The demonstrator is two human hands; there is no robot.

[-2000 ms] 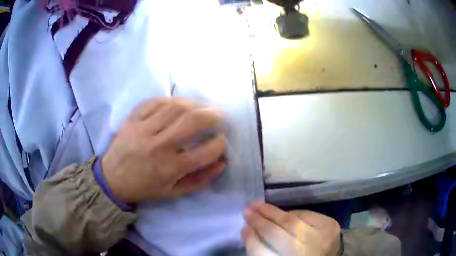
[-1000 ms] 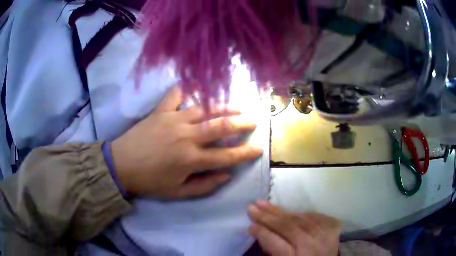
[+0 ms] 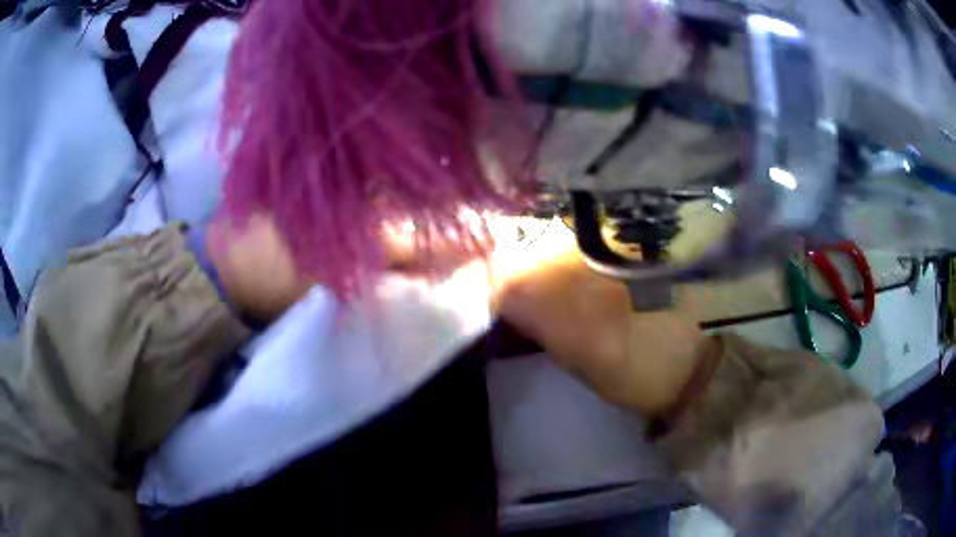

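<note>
The pale lilac cloth (image 3: 346,357) lies under the machine head, its near edge running diagonally. A very dark panel (image 3: 419,451) shows below it, perhaps maroon. My left hand (image 3: 257,262) is on the left of the cloth, its fingers mostly hidden behind the pink tassel (image 3: 356,126). My right hand (image 3: 598,330) reaches in from the right, its fingers at the cloth's edge in the lamp glare. Blur and glare hide its fingertips and whether they grip the cloth. The presser foot and needle cannot be made out.
The machine head (image 3: 776,157) fills the upper right, above my right hand. Scissors with one red and one green handle loop (image 3: 828,320) lie on the white table (image 3: 587,441), right of my right hand. More pale cloth (image 3: 63,157) with dark strips lies at the left.
My right hand has moved up from the near part of the cloth to the needle area. The cloth's near edge is now diagonal, exposing the dark panel. The tassel appears further left and covers my left fingers.
</note>
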